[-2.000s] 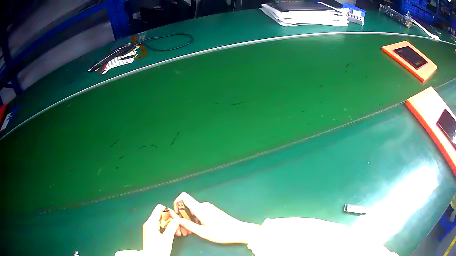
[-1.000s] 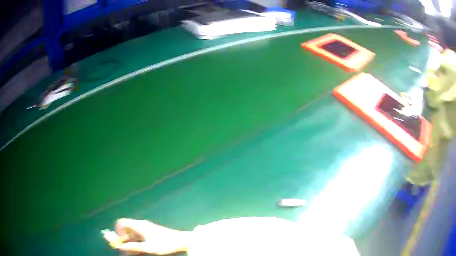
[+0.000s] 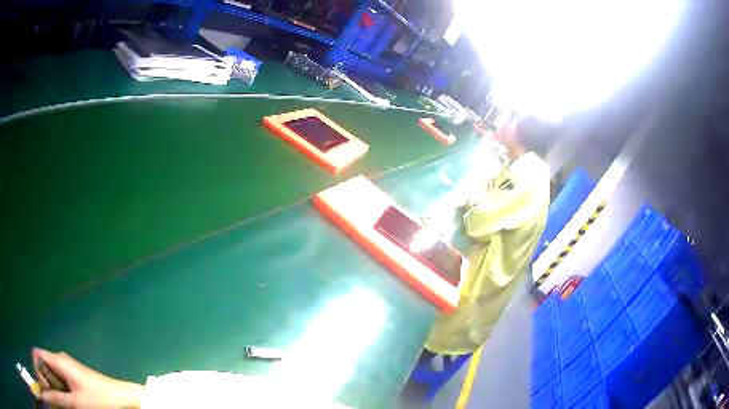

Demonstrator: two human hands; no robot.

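Observation:
My right hand (image 3: 68,382) is at the lower left edge, its white sleeve reaching in from the bottom. Its fingertips hold a small plug-like piece (image 3: 26,375) with a white tip and a yellowish part. Something dark also shows between the fingers, too small to name. My left hand is not in view. A short silver and dark piece (image 3: 264,352) lies alone on the green mat, right of my hand and beside the glare.
An orange-edged foam pad (image 3: 352,209) with a dark tablet (image 3: 420,245) lies near a person in a yellow smock (image 3: 511,232). Another pad (image 3: 344,154) carries a tablet (image 3: 316,133). White sheets (image 3: 172,65) lie at the back left. Blue bins (image 3: 623,311) stand right.
The view has swung right, so the bench things sit further left and more of the person shows. My left hand has gone out of view since two seconds ago. My right hand still holds the small piece.

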